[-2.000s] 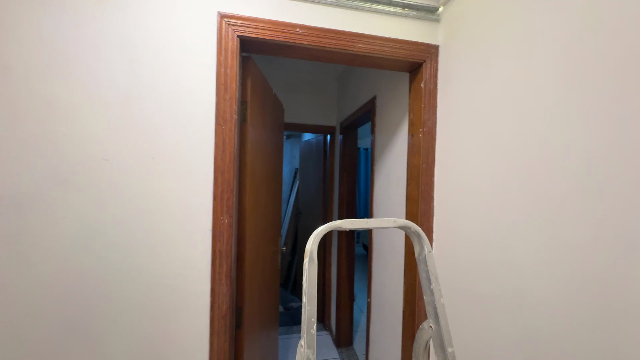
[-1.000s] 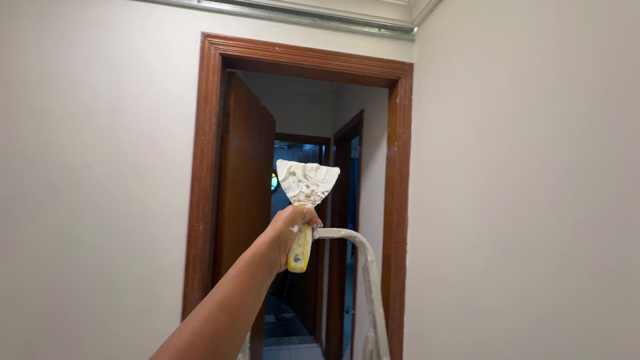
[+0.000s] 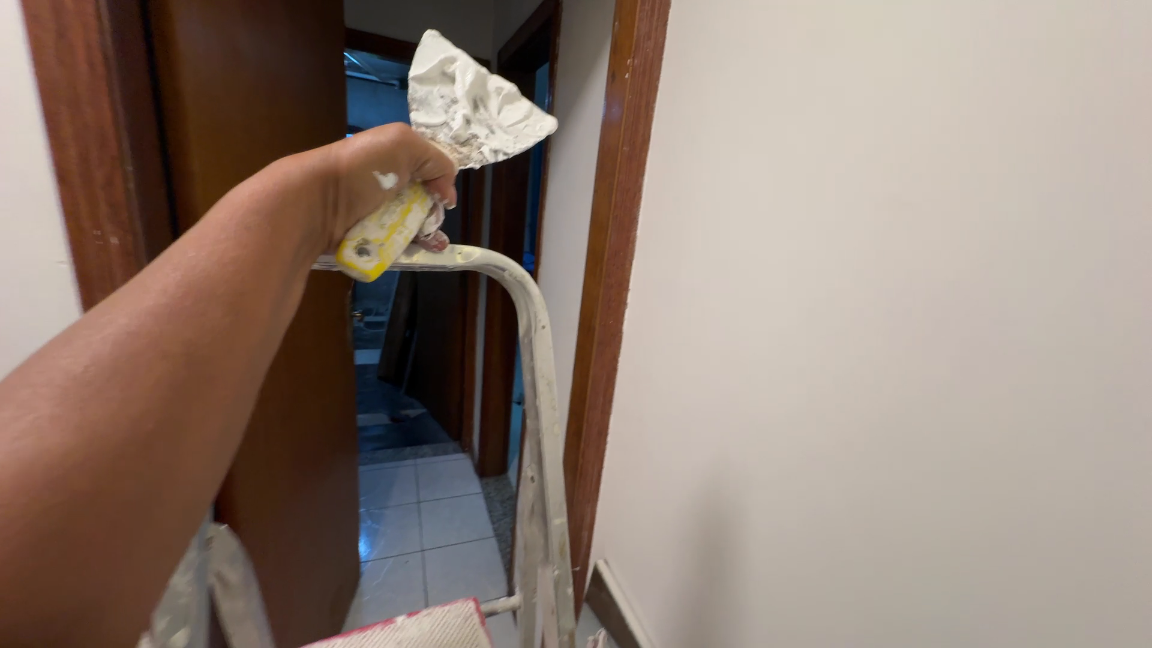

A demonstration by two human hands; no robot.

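My left hand (image 3: 391, 175) is closed around the yellow and white handle of a putty knife (image 3: 477, 108), at the upper middle of the head view. White compound in thick ridges covers the blade, which points up and to the right. White smears mark the hand and handle. Just below, the fingers are at the top rail of a metal stepladder (image 3: 535, 351); whether they also grip the rail I cannot tell. Part of the ladder's step or platform (image 3: 423, 630), pale and ribbed with a red edge, shows at the bottom. My right hand is out of view.
A wooden door frame (image 3: 621, 234) surrounds the doorway beyond the ladder, and a brown door (image 3: 270, 360) stands open on the left. White floor tiles (image 3: 423, 513) run through the opening. A pale wall (image 3: 882, 270) fills the right side, with a dark baseboard (image 3: 621, 603) at its foot.
My left hand, absent from the oldest frame, came into view holding the putty knife. Since then the blade has tilted to the right. The view has turned downward.
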